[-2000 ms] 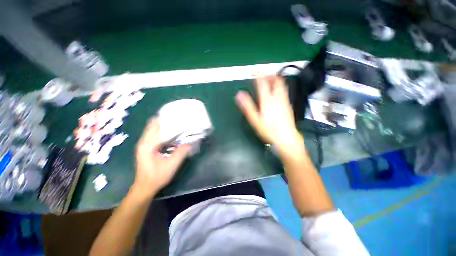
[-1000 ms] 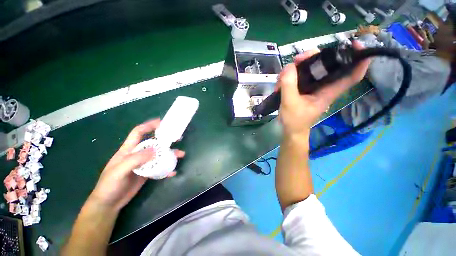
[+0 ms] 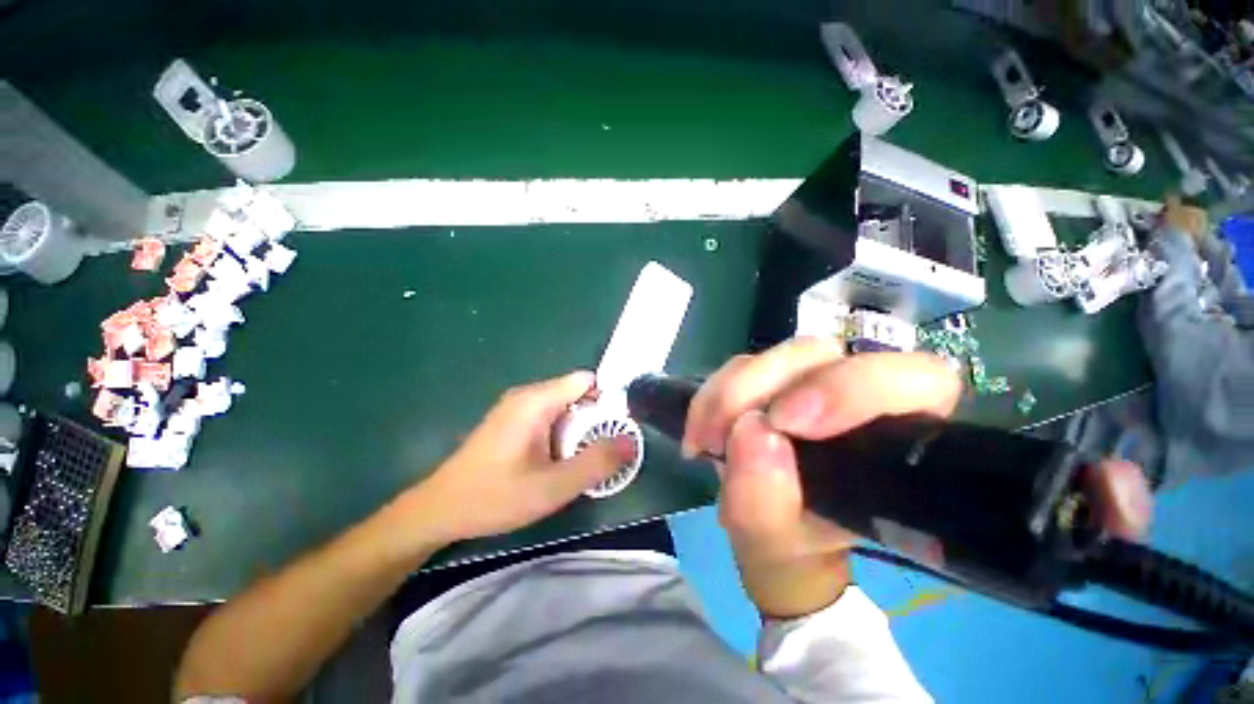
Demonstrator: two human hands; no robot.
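A white fan body [image 3: 646, 327] with a flat handle and a round spoked end lies in my left hand [image 3: 516, 461], near the middle of the bench. My left fingers and thumb hold its round end, and the handle points up and away. My right hand [image 3: 811, 440] is shut on a black electric screwdriver [image 3: 935, 502], held nearly level. The screwdriver's tapered nose is at the base of the handle, where it meets the round end. The bit tip and any screw are hidden or too small to see.
A screw feeder [image 3: 915, 227] stands right of centre, with green pieces [image 3: 983, 371] beside it. A heap of white and pinkish inserts [image 3: 193, 323] and a dark parts tray [image 3: 58, 512] are at left. More housings [image 3: 248, 138] stand beyond the white strip. A person's grey sleeve [image 3: 1203, 323] is far right.
My right hand has brought the screwdriver from the feeder's front to the fan body. My left hand has turned the spoked end into view. The camera view has shifted left.
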